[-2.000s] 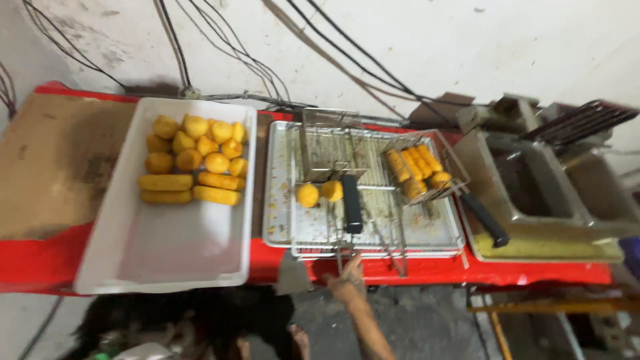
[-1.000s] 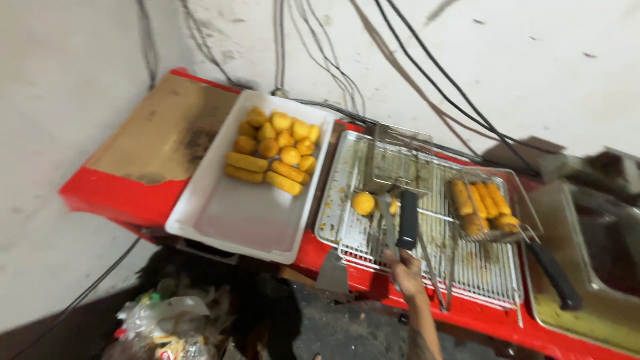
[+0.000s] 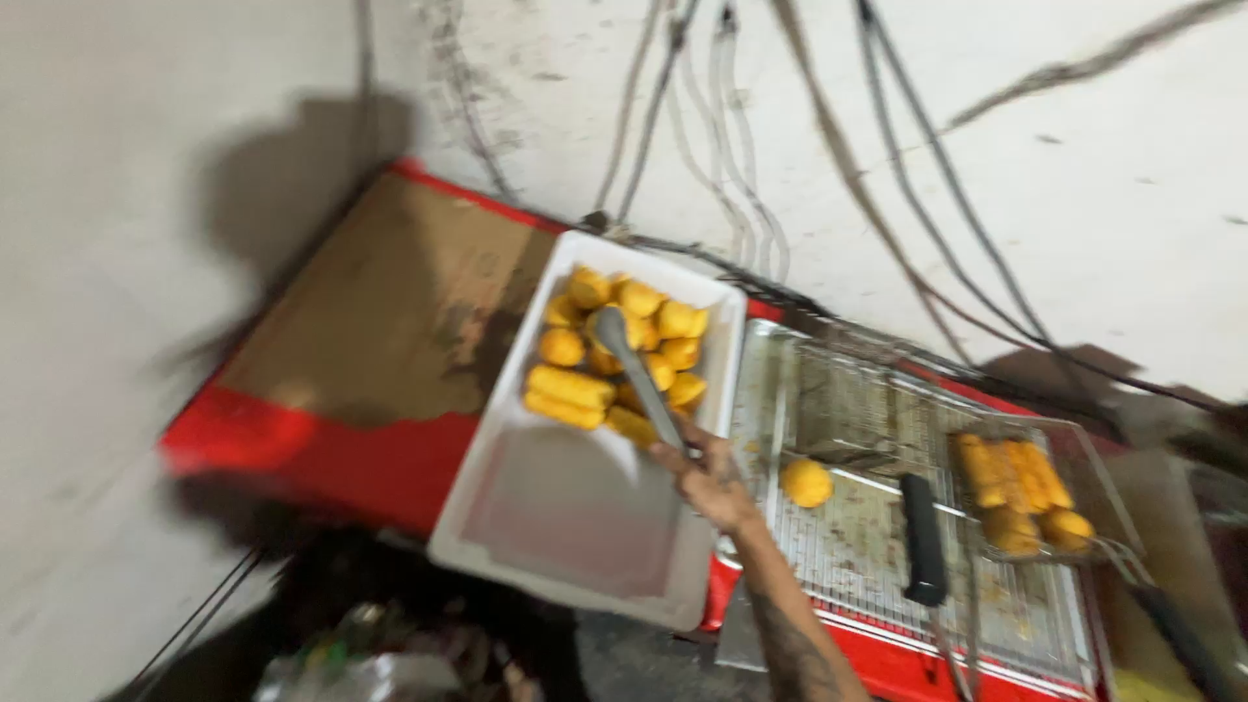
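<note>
My right hand (image 3: 710, 478) is closed around metal tongs (image 3: 643, 380), which reach over the white plastic tub (image 3: 575, 507). Their blurred tip lies over the golden round fried pieces (image 3: 639, 297); whether it grips one, I cannot tell. Long fried pieces (image 3: 570, 387) lie below the round ones in the tub. One round piece (image 3: 807, 484) sits on the wire rack and tray (image 3: 853, 546) to the right of my hand. A wire fryer basket (image 3: 1024, 424) farther right holds long and round pieces. My left hand is out of view.
An emptied wire basket (image 3: 843, 409) with a black handle (image 3: 922, 541) rests on the rack. Brown cardboard (image 3: 380, 302) covers the red table (image 3: 341, 458) at left. Cables (image 3: 926, 146) hang along the wall. A plastic bag (image 3: 361, 673) is below.
My right hand and the tongs have moved left from the rack to over the tub. Two round pieces were on the rack earlier; one is there now. The view has swung left.
</note>
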